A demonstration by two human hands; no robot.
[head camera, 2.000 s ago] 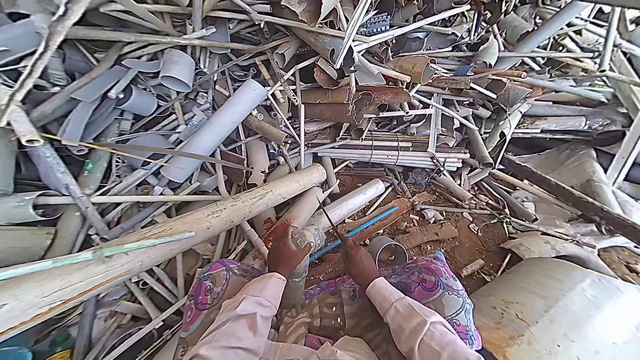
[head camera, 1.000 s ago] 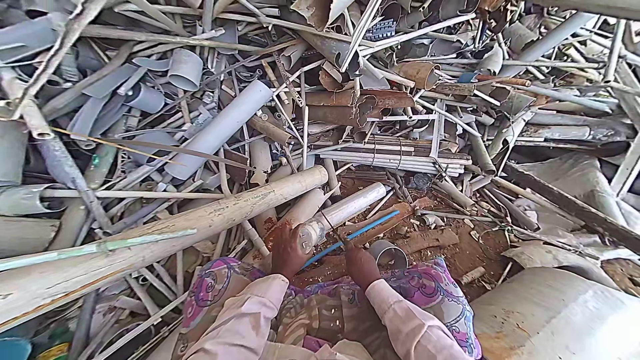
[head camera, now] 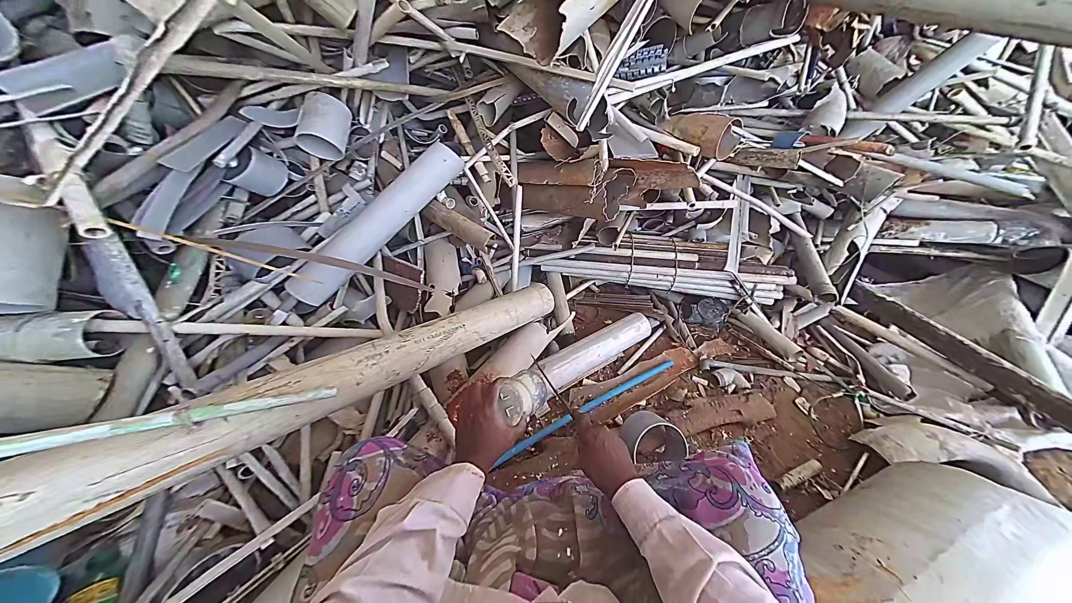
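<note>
My left hand (head camera: 486, 425) grips the near end of a whitish plastic pipe (head camera: 590, 356), whose far end points up and to the right. My right hand (head camera: 601, 452) is closed on a thin dark blade-like tool (head camera: 554, 387), which lies across the pipe just beyond my left hand; its handle is hidden in my fist. A thin blue rod (head camera: 620, 390) runs diagonally beneath the tool. Just right of my right hand stands a short grey pipe ring (head camera: 655, 437). Patterned cloth (head camera: 712, 511) covers my lap.
A long, thick pale pipe (head camera: 335, 368) slants in from the left. Beyond my hands lies a tied bundle of thin white pipes (head camera: 662, 272). Scrap pipes surround the spot, among them a wide grey pipe (head camera: 377, 222). A large curved sheet (head camera: 938, 528) lies at the lower right.
The pipe's near end, lower and beside my left hand two seconds ago, now shows above that hand, with the pipe lying further up and right. The blade has shifted slightly across it.
</note>
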